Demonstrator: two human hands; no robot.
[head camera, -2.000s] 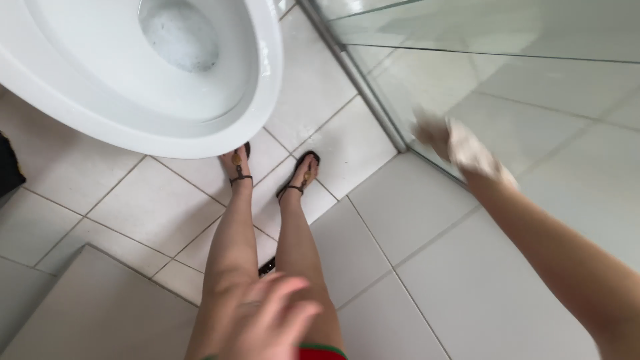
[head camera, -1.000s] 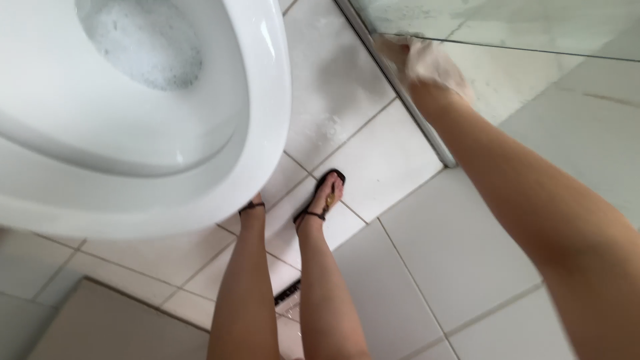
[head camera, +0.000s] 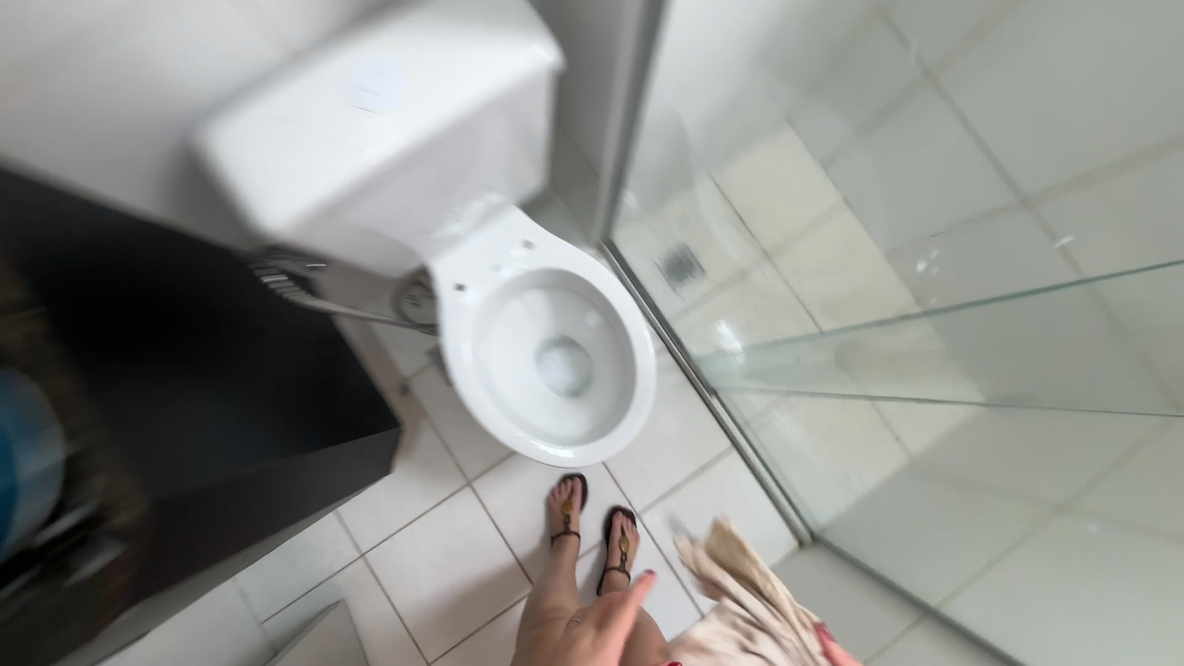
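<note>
My left hand (head camera: 597, 634) is at the bottom centre over my legs, fingers apart, holding nothing. To its right, my right hand (head camera: 835, 645) shows only as fingertips at the lower edge, gripping a crumpled beige cloth (head camera: 754, 597) that hangs over the floor tiles. Ahead stands a white toilet bowl (head camera: 555, 361) with its seat removed from view, water at the bottom and mounting holes at the rear. Behind the bowl is the white cistern (head camera: 388, 120), with a small pale label on its lid.
A dark cabinet (head camera: 231, 398) with a blue object (head camera: 23, 462) on it stands at the left. A toilet brush (head camera: 305, 291) or similar handled tool is beside the bowl. Glass shower panels (head camera: 925, 351) and their metal floor track (head camera: 712, 398) run along the right. My sandalled feet are before the bowl.
The view has pulled back to show the whole toilet. My right hand has come away from the shower track with the cloth. My left hand, out of view one second ago, shows again.
</note>
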